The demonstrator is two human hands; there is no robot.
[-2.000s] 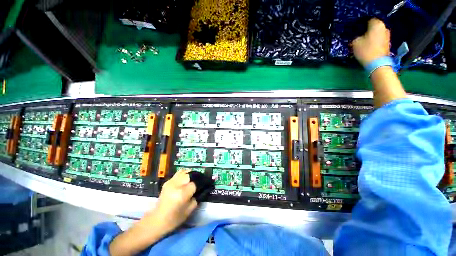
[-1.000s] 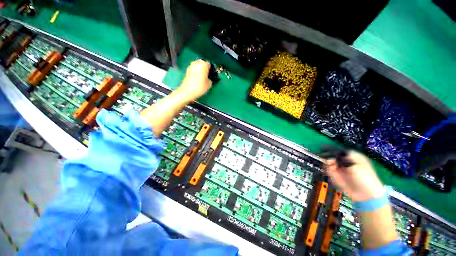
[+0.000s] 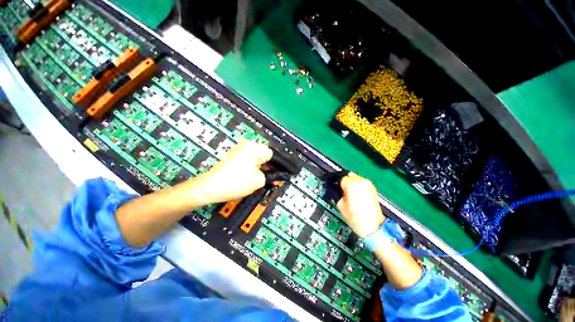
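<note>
My left hand [image 3: 243, 170] is over the joint between two black pallets, above the orange clamp bars [image 3: 261, 206]. My right hand [image 3: 359, 204], with a light-blue wrist band, is over the upper part of the right pallet [image 3: 236, 246], close to my left hand. Black coverings hide the fingertips of both hands, and I cannot tell whether either holds a part. The pallet carries rows of small green circuit boards [image 3: 271, 237]. My right hand and forearm hide some boards.
Loose metallic parts [image 3: 300, 80] lie on the green mat. Beyond are bins of dark metallic parts [image 3: 353, 50], yellow components [image 3: 394, 119], black-silver components [image 3: 444, 157] and blue components [image 3: 488, 195]. A blue coiled cord [image 3: 536, 200] runs at the right. Another pallet [image 3: 94, 129] lies left.
My left hand has moved from the loose parts on the mat back over the pallets. My right hand has moved left, nearer to it. The view has turned somewhat.
</note>
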